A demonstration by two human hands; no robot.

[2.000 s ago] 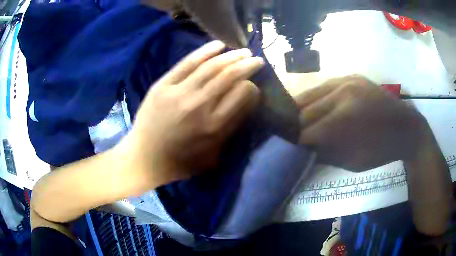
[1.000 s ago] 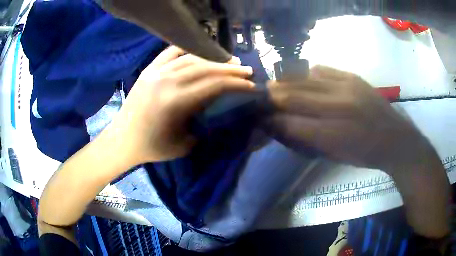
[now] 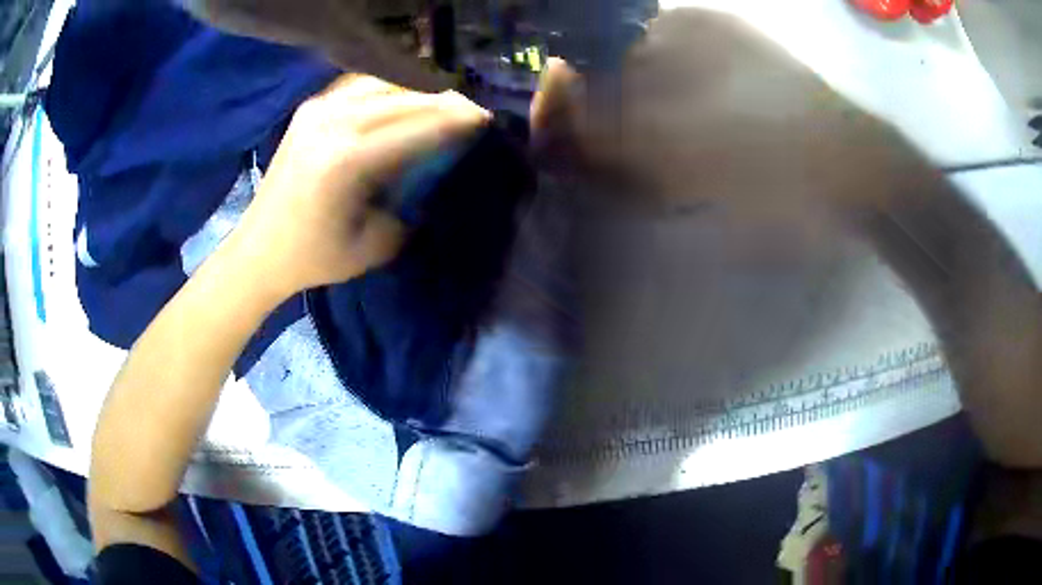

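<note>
A navy garment piece [image 3: 171,137] lies bunched on the left of the white machine table, and its folds run under my left hand. Pale grey-blue fabric [image 3: 463,486] is attached to it and hangs at the table's front edge. My left hand [image 3: 366,171] grips the navy cloth just left of the needle area. My right hand [image 3: 708,126] is blurred, its fingertips close to the needle area [image 3: 526,57]; I cannot tell whether it holds cloth. The needle itself is hidden by blur and the machine head.
A printed ruler [image 3: 743,417] runs along the front edge of the table. Red scissor handles [image 3: 903,7] lie at the top right. Blue crates stand below the table, at the lower left [image 3: 309,549] and lower right [image 3: 903,514]. The dark machine head overhangs the top.
My right hand has moved up and left to the needle area. My left hand has shifted left and slightly up. The navy cloth and pale fabric under my hands have shifted left.
</note>
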